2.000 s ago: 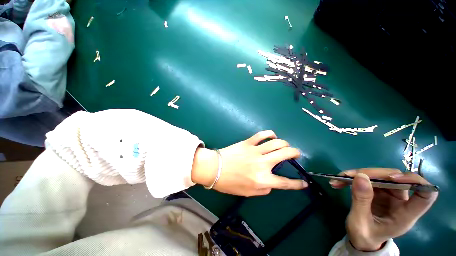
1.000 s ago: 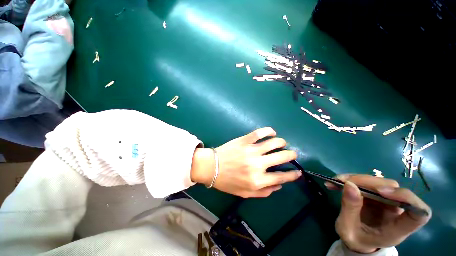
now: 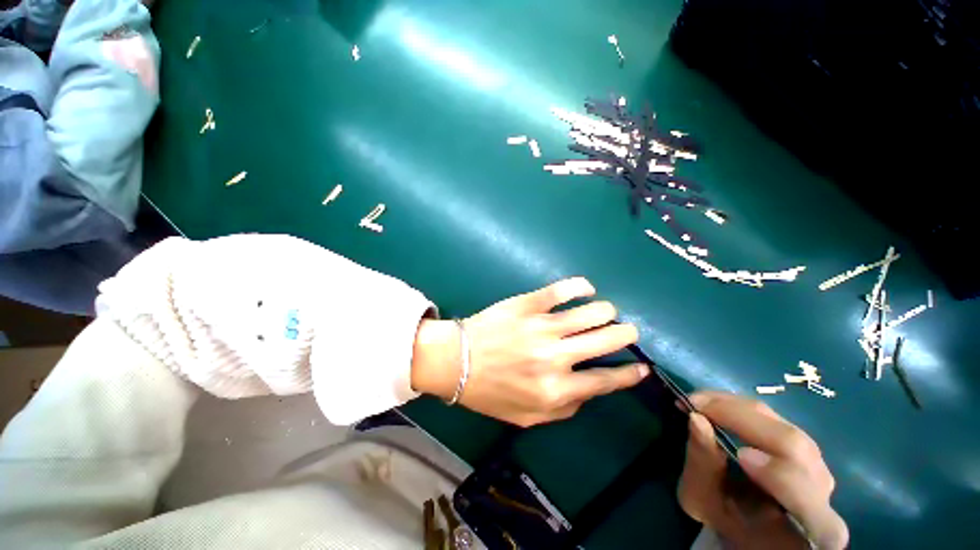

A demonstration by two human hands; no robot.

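A black phone middle frame [image 3: 608,500] lies over the bench's near edge, its end with gold-coloured marks toward my lap. My left hand [image 3: 548,355] rests on its far part, index finger along the edge, holding it down. My right hand [image 3: 758,462] holds thin tweezers [image 3: 668,380], whose tip is at the frame's far edge beside my left index fingertip. Part of the frame is hidden by my left hand. Any strip at the tweezer tip is too small to tell.
A pile of pale and black scraps [image 3: 643,161] lies ahead on the green bench [image 3: 462,140]. More pale slivers [image 3: 876,333] lie at right, others at left. Dark stacked trays [image 3: 849,97] stand far right. A person's light blue sleeve [image 3: 102,118] is at far left.
My right hand has moved left and closer to the frame, with the tweezers tilted more steeply. The small pale scraps beyond the right hand are now uncovered. My left hand has barely moved.
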